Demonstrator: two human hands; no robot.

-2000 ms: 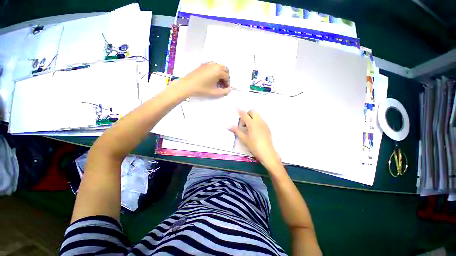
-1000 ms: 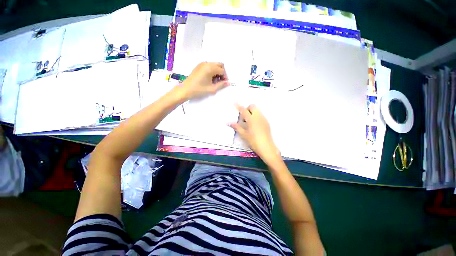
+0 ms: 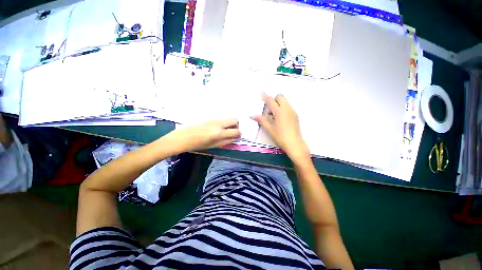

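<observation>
A white panel (image 3: pixel 211 100) lies in front of me, with a green circuit board (image 3: pixel 200 62) near its upper left. Another white panel with a circuit board and round disc (image 3: pixel 300 59) lies behind it. Both lie over a larger grey-white base board (image 3: pixel 370 95). My left hand (image 3: pixel 224 133) is at the near panel's lower edge, fingers bent together; whether it pinches the panel or a thin strip cannot be told. My right hand (image 3: pixel 276 113) rests at the panel's right side, thumb and forefinger apart, with nothing visible held.
White panels with modules (image 3: pixel 90 84) lie at the left. A tape roll (image 3: pixel 437 108) and gold-handled scissors (image 3: pixel 438 157) lie at the right, near upright folded sheets (image 3: pixel 472 137). Crumpled white waste (image 3: pixel 153 179) hangs below the bench edge. Colourful printed sheets (image 3: pixel 411 95) border the board.
My left hand has moved down from the panel's upper part to its lower edge, uncovering the circuit board there. My right hand stays by the panel's right side. The view has shifted slightly.
</observation>
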